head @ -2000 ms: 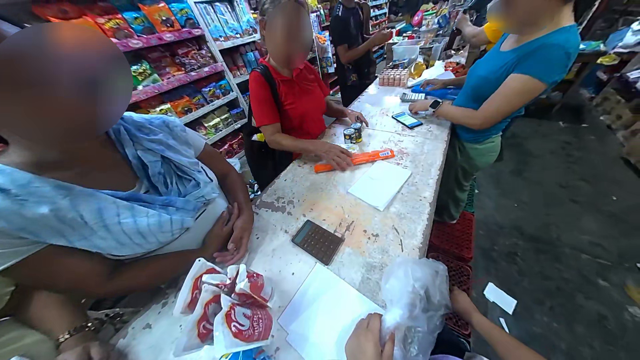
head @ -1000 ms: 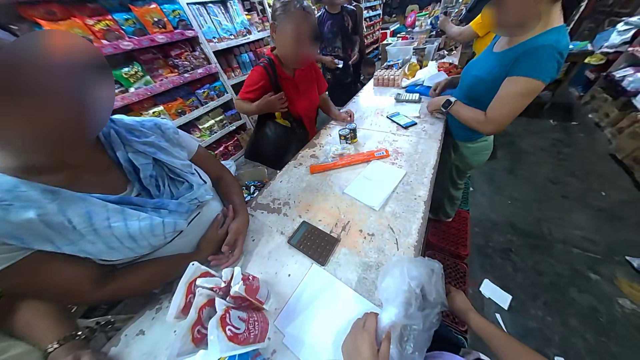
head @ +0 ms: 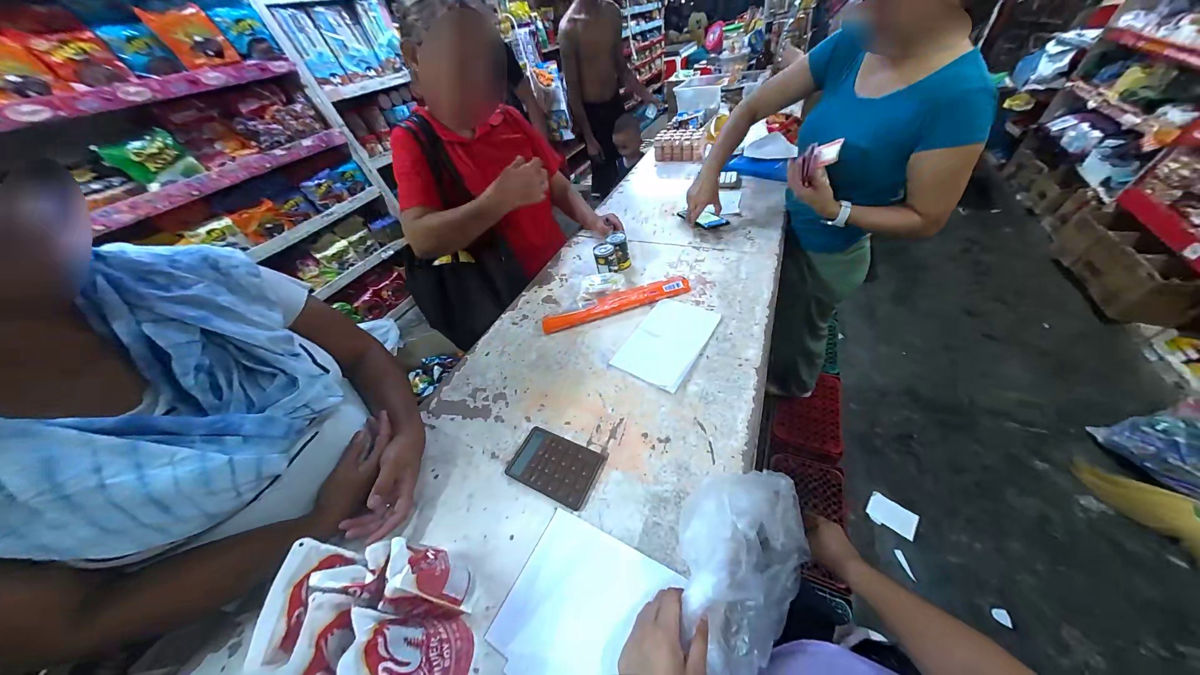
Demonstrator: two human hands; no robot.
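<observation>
At the bottom middle, my left hand (head: 656,633) pinches the near edge of a clear plastic bag (head: 741,562), with its fingers over a white paper sheet (head: 581,591). My right hand (head: 832,546) is just right of the bag, beyond the counter's edge; its fingers are mostly hidden. A brown calculator (head: 555,467) lies on the worn white counter (head: 656,450), past the sheet. Red-and-white printed packs (head: 375,609) are piled to the left. Farther along are a long orange packet (head: 616,305), a white paper pad (head: 667,344) and small cans (head: 612,252).
A person with a blue-and-white cloth (head: 187,375) leans at the left. Across the counter stands a person in red (head: 497,178). A person in teal (head: 900,122) is on my side, near a phone (head: 703,218) and an egg tray (head: 680,144). Red crates (head: 808,422) stand beneath the counter; snack shelves (head: 216,178) rise left.
The person in teal has turned toward me, now holding what look like banknotes, the other hand at the phone. The person in red has raised one hand. My hands stay in about the same place.
</observation>
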